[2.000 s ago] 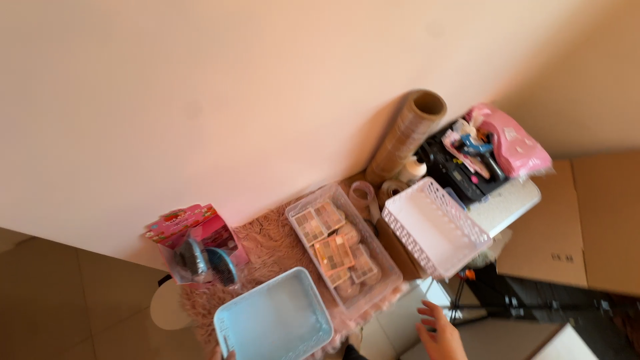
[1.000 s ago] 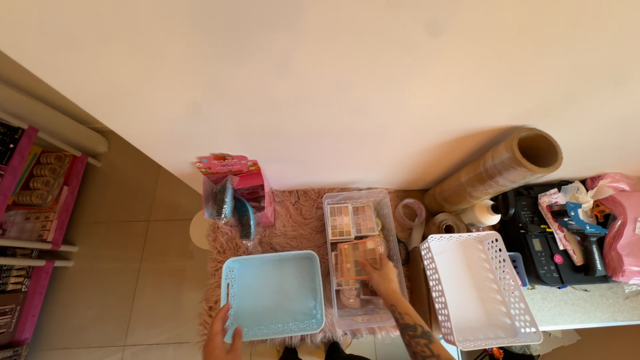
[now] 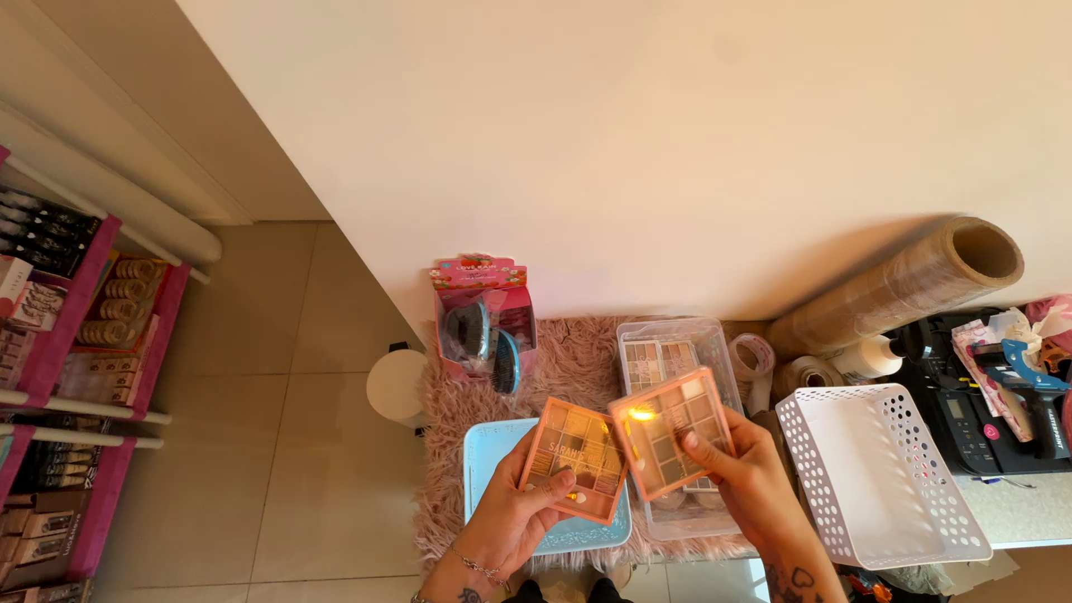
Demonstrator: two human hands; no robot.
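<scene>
My left hand (image 3: 523, 502) grips an orange-framed eyeshadow palette (image 3: 578, 444) with a clear lid, above a light blue plastic basket (image 3: 490, 444). In my right hand (image 3: 741, 461) is a second orange-framed palette (image 3: 670, 419), tilted, its left edge against or just over the first one. Behind it, a clear plastic bin (image 3: 712, 335) holds more palettes (image 3: 657, 360); the held palette hides part of them. Both the bin and the blue basket rest on a pink fluffy cover (image 3: 578, 347).
A pink display box (image 3: 481, 276) with blue hairbrushes (image 3: 505, 364) stands behind the blue basket. To the right are a white perforated basket (image 3: 888, 477), tape rolls (image 3: 751, 356), a large wrapped roll (image 3: 888, 289) and a black printer (image 3: 963, 435). Stocked shelves (image 3: 75, 327) stand far left.
Two palettes are now held up, one in each hand. A second ago my right hand was inside the clear bin on a palette, and my left was at the blue basket's edge.
</scene>
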